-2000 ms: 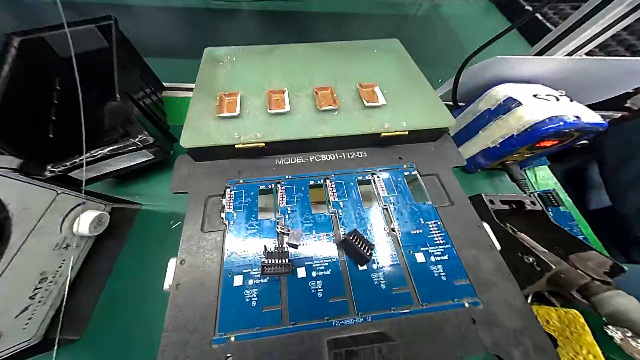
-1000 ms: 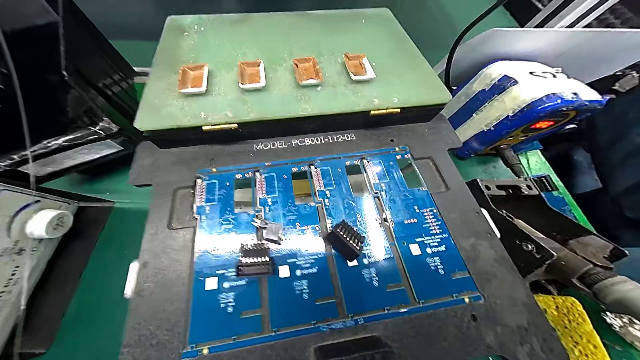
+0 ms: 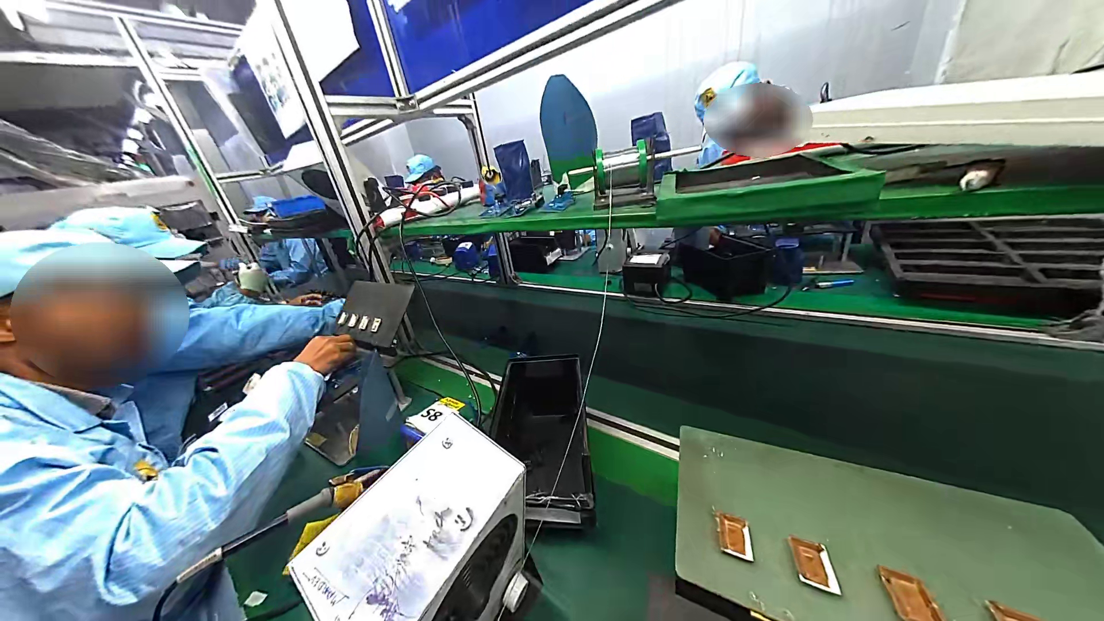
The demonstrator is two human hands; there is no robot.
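Neither my left hand nor my right hand shows in the view. At the lower right lies the green hinged lid of a fixture, with several small brown-and-white rectangular pads on it. The blue circuit boards seen earlier are outside the frame. Left of the lid stands a white box-shaped unit with handwriting on top, a dark grille and a round knob. A thin wire runs down from a spool on the shelf, past the unit.
A black tray sits behind the unit. To the left, a co-worker in a light blue smock holds a dark plate. A soldering iron rests nearby. A green shelf with a green tray crosses above; more people work beyond.
The view has swung far up and to the left, from the circuit boards to the neighbouring bench and the co-workers.
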